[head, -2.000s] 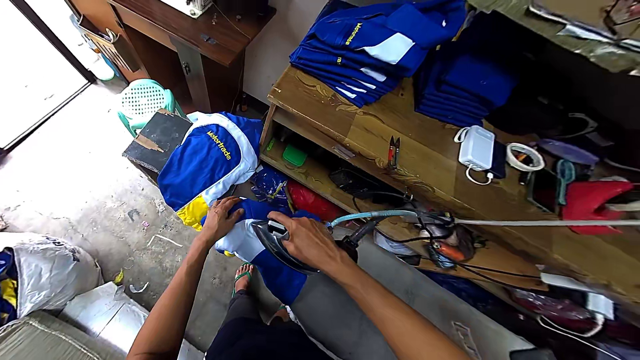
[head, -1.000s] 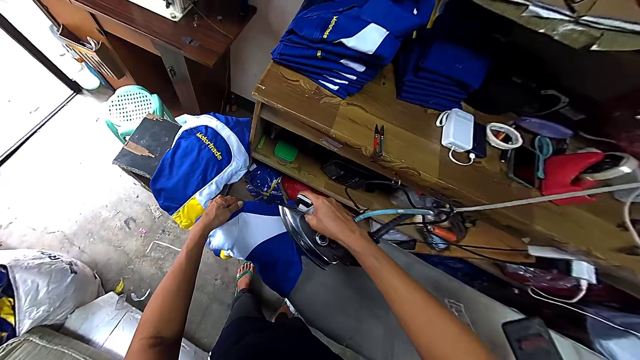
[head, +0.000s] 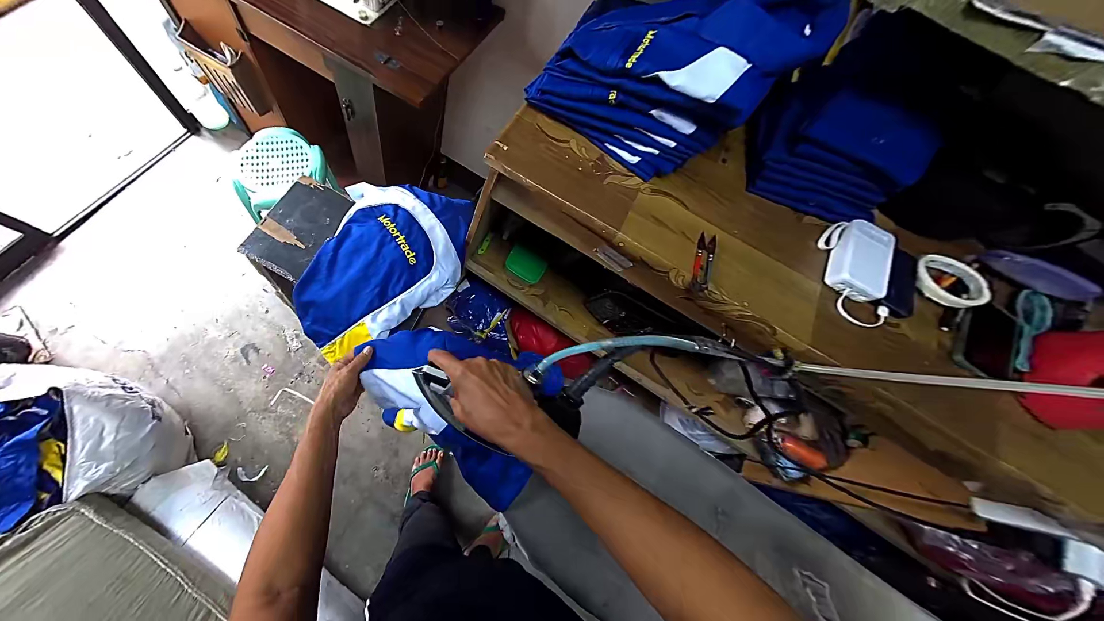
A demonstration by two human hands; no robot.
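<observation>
My right hand point(head: 492, 398) grips the handle of a steam iron point(head: 440, 392), whose soleplate rests on a blue and white garment point(head: 398, 385). A light blue hose and a dark cord run from the iron's rear to the right. My left hand point(head: 343, 385) pinches the garment's left edge, near a yellow part. The garment lies over the end of a grey padded ironing board point(head: 681, 509), with a blue part hanging down beside it. Just beyond, another blue, white and yellow garment point(head: 371, 267) with yellow lettering is draped on a dark box.
Folded blue garments point(head: 638, 95) are stacked on a wooden cabinet point(head: 638, 216), with thread snips point(head: 703, 261) and a white power bank point(head: 861, 259) nearby. Tangled cords hang at its front. A green plastic stool point(head: 276, 164) stands beyond the box. White sacks point(head: 129, 431) lie at left.
The iron has moved left over the garment, toward my left hand, compared with one second ago. My left hand still holds the garment's edge.
</observation>
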